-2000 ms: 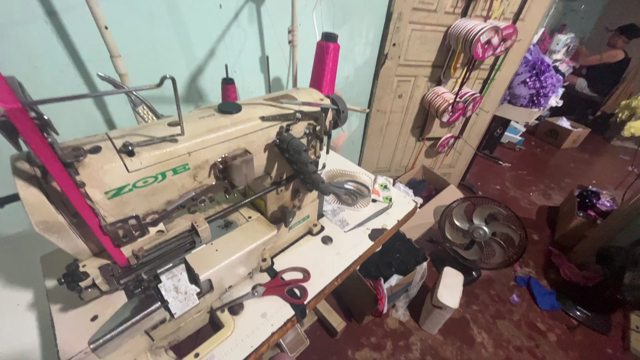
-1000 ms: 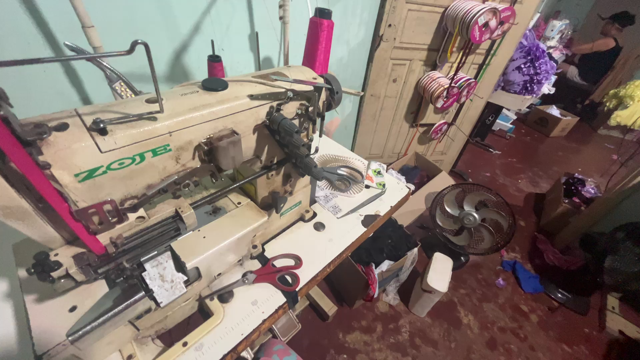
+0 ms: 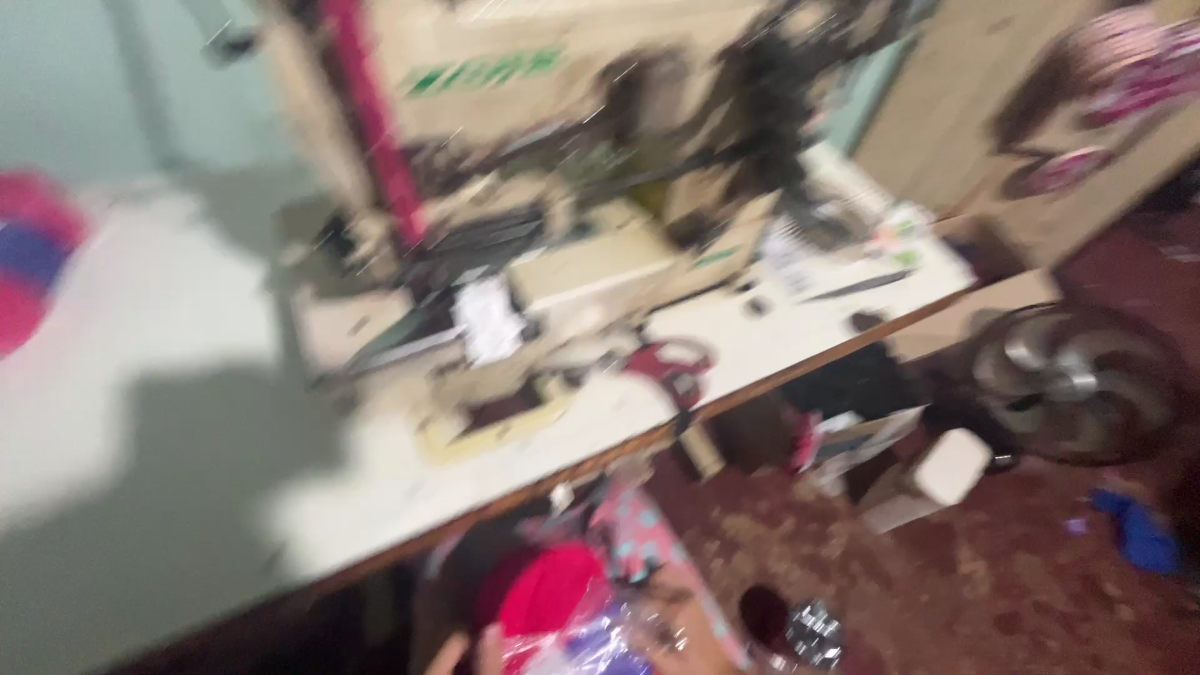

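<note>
The view is blurred. At the bottom edge, fingers of my left hand (image 3: 469, 653) touch the left side of a bright pink and purple bundle (image 3: 553, 595) partly covered in clear plastic. My right hand (image 3: 682, 637) is at the right side of the bundle, partly cut off by the frame. The bundle is below the front edge of the sewing table (image 3: 600, 412). On the table stands a cream ZOJE industrial sewing machine (image 3: 600, 272) with a pink strip (image 3: 380, 122) running down into it. Red-handled scissors (image 3: 670, 366) lie near the machine.
A pink and purple piece (image 3: 33, 258) is on the far left. Tweezers (image 3: 858, 285) lie on the table's right part. Beyond the edge are an open box (image 3: 867, 441), a pale container (image 3: 952, 467), a floor fan (image 3: 1073, 380) and blue cloth (image 3: 1134, 530).
The view has swung down and left, blurring the picture. My hands and the pink and purple bundle have come into view at the bottom, and the pink and purple piece at the far left.
</note>
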